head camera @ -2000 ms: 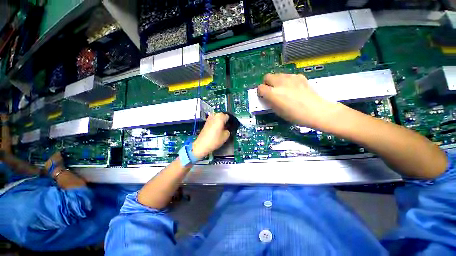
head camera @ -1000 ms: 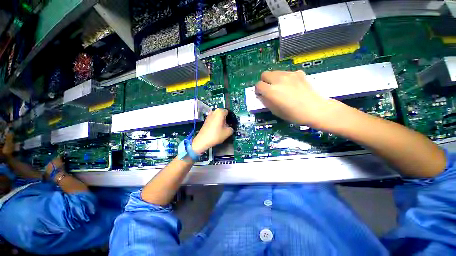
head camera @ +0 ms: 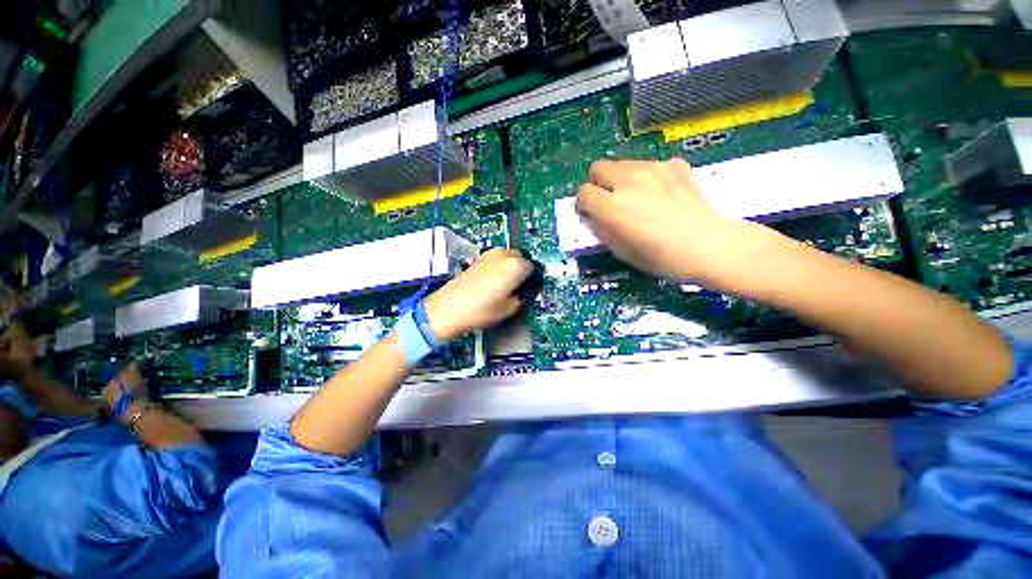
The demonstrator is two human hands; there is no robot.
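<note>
A green circuit board [head camera: 588, 305] lies in front of me, with a long silver-white heatsink [head camera: 792, 181] across its middle and a finned heatsink [head camera: 736, 70] at its far edge. My left hand [head camera: 484, 292] is curled at the board's left edge, with a black covering on its fingers and a light blue strap [head camera: 416, 331] on the wrist. My right hand [head camera: 639, 209] is above the left end of the long heatsink, fingers bent together and pointing left. Its fingertips are partly hidden, and I cannot tell whether either hand holds a small part.
More boards with heatsinks [head camera: 351, 269] run off to the left and right. A pale metal rail [head camera: 634, 387] runs along the near edge. Parts bins [head camera: 470, 43] stand behind. A thin blue coiled cord [head camera: 441, 147] hangs across the view. Another person's hand [head camera: 125, 390] is at the left.
My left wrist and forearm have swung slightly left and the hand now leans more to the right. My right hand stays in nearly the same place. The other person's hands have shifted slightly.
</note>
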